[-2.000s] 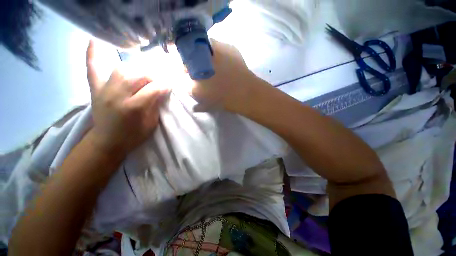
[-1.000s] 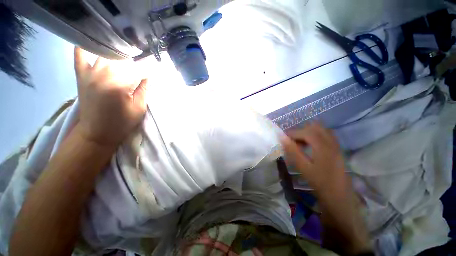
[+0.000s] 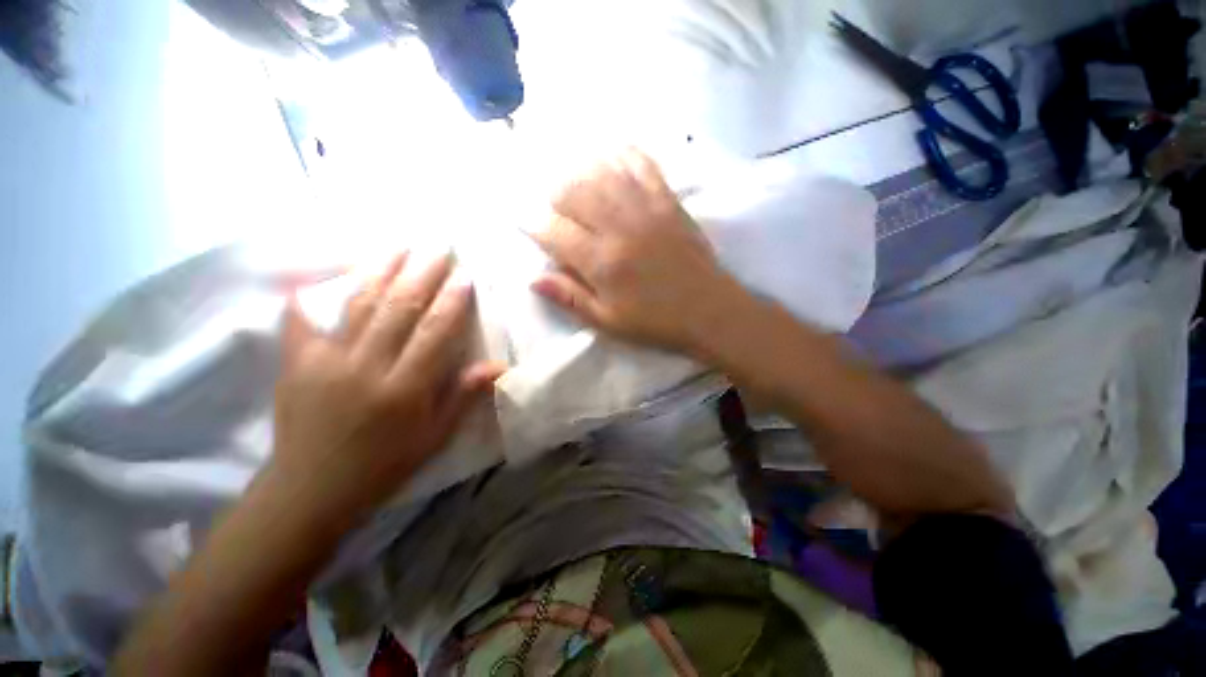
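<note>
The white garment piece (image 3: 794, 245) lies spread over the front of the machine bed and hangs towards the lap. Its upper part is lost in lamp glare. My left hand (image 3: 384, 364) lies flat on the cloth at left of centre, fingers spread, thumb beside an edge or seam. My right hand (image 3: 635, 258) rests on the cloth right of that line, fingers bent; whether it pinches the cloth is hidden. Both hands are below the blue cylindrical attachment (image 3: 479, 66), not touching it. The needle area is not readable in the glare.
The sewing machine head (image 3: 298, 16) is cut off at the top. Blue-handled scissors (image 3: 963, 119) lie at upper right, above the ruled front edge (image 3: 913, 209). Loose white cloth (image 3: 1058, 357) is heaped at right. Patterned clothing (image 3: 635, 615) shows at the bottom.
My left hand has moved down and right, away from the needle area. My right hand has come from the cloth's right edge back to its middle. The garment lies flatter, bulging out at left.
</note>
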